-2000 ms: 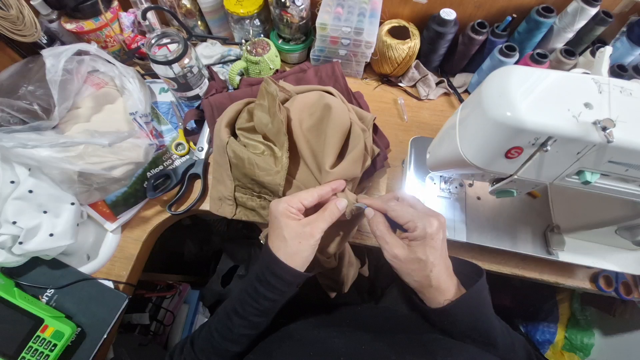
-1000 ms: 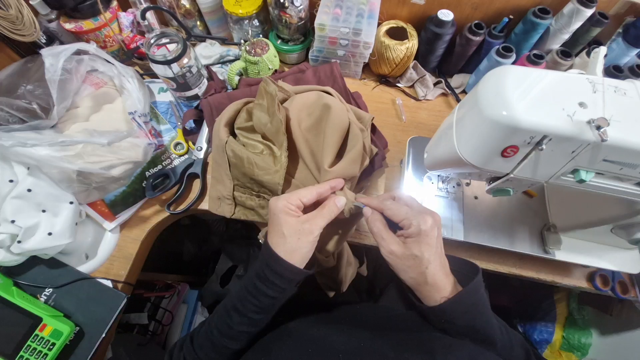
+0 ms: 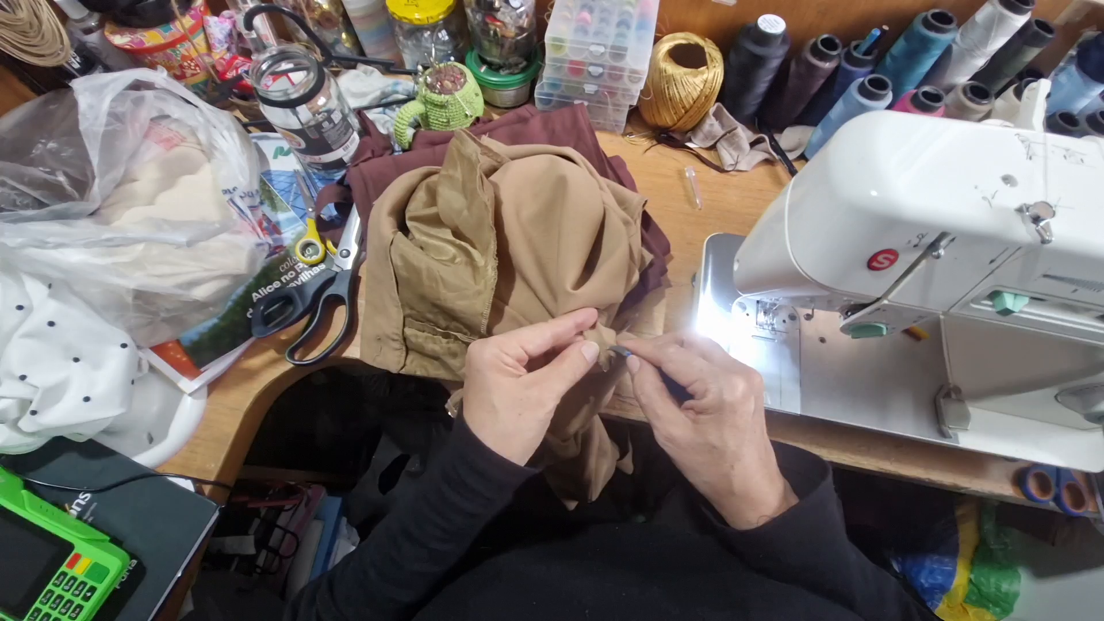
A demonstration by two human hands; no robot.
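Observation:
My left hand (image 3: 526,379) pinches an edge of the tan garment (image 3: 552,224) between thumb and forefinger. Close to its right, my right hand (image 3: 703,405) grips a small dark tool (image 3: 621,351), perhaps a seam ripper, with the tip at the pinched cloth; its handle is mostly hidden by the fingers. The garment lies bunched on the table with its shiny lining showing at left, and part of it hangs over the front edge. Under it is a maroon cloth (image 3: 573,129).
A white sewing machine (image 3: 914,216) with its lamp lit stands at right. Black-handled scissors (image 3: 332,306) and a plastic bag (image 3: 129,198) lie at left. Thread cones (image 3: 755,65), a glass jar (image 3: 306,103) and a gold thread ball (image 3: 681,82) line the back. A green card terminal (image 3: 56,552) is lower left.
My right hand has shifted slightly around the pinched cloth, and the small tool's dark tip shows beside it. My left hand keeps its pinch in about the same place.

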